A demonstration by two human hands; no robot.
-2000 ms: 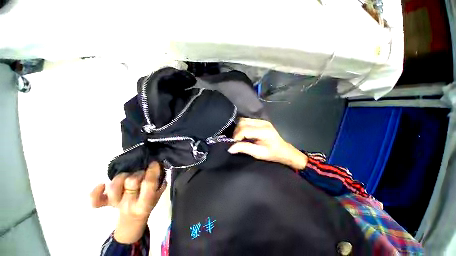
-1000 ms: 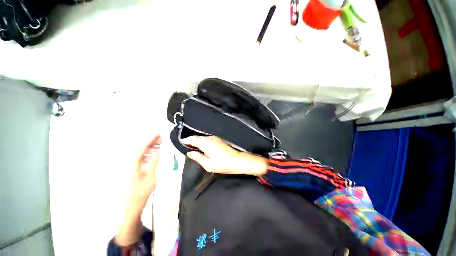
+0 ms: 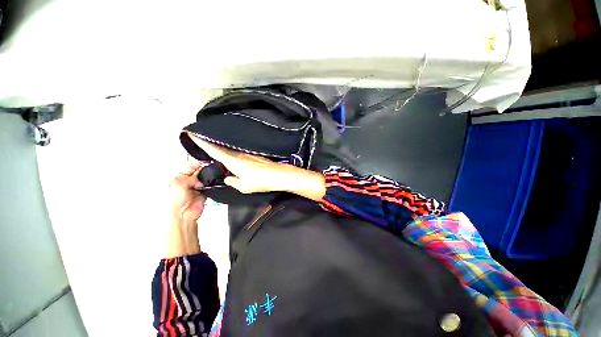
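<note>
A soft black zippered bag (image 3: 254,133) lies at the table edge and over my lap, its silvery zipper teeth curving along the openings. My right hand (image 3: 254,174) reaches into the lower opening, its fingertips partly hidden by the fabric. My left hand (image 3: 191,192) pinches the bag's edge at the left end of that opening. A small metal ring or slider (image 3: 297,160) shows at the bag's right end. My black apron (image 3: 356,270) with blue stitched characters lies below the bag.
A white-covered table (image 3: 296,39) runs across the top, with loose threads (image 3: 416,82) hanging from its right edge. A blue plastic bin (image 3: 494,187) stands on the right. A white surface (image 3: 112,197) extends along the left. A metal clamp-like part (image 3: 41,134) is at far left.
The bag has turned and tilted in my hands. My left hand, apart from it a second ago, has moved in and taken its edge. The view has shifted, and the tools and bottle are out of sight.
</note>
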